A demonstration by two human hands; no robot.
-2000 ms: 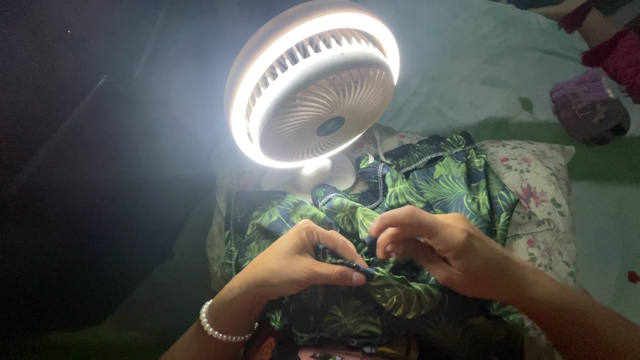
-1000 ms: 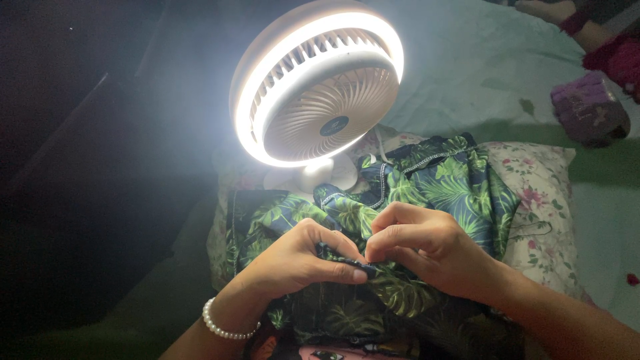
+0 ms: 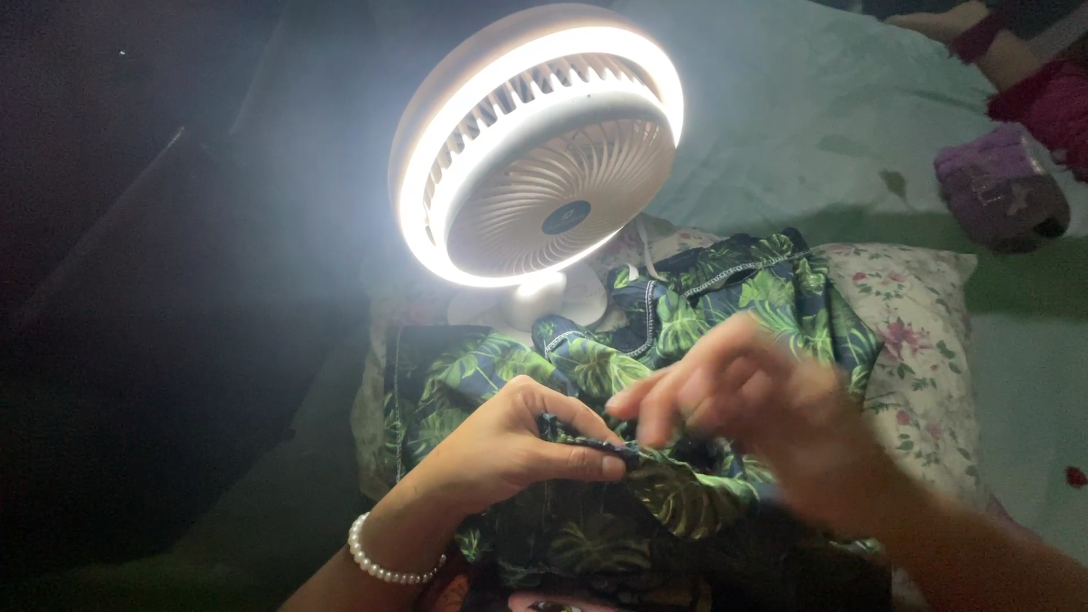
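Observation:
Dark fabric with a green leaf print and white overlock stitching (image 3: 680,319) lies bunched in front of me. My left hand (image 3: 527,438), a pearl bead bracelet (image 3: 382,557) at its wrist, pinches a folded edge of this cloth between thumb and fingers. Just right of that pinch, my right hand (image 3: 748,408) is raised over the cloth, blurred, its fingers bent; whether it holds something small such as a needle or thread cannot be made out.
A white fan with a lit ring light (image 3: 544,153) stands behind the cloth. Beneath lies a floral pillow (image 3: 918,340) on a pale green sheet (image 3: 765,110). At the right are a purple fabric item (image 3: 1003,187) and another person's hand (image 3: 939,21) with a dark red sleeve.
One second ago my right fingertips were together at the pinched edge; now the right hand is lifted and away to the right. My left hand keeps its pinch in about the same place.

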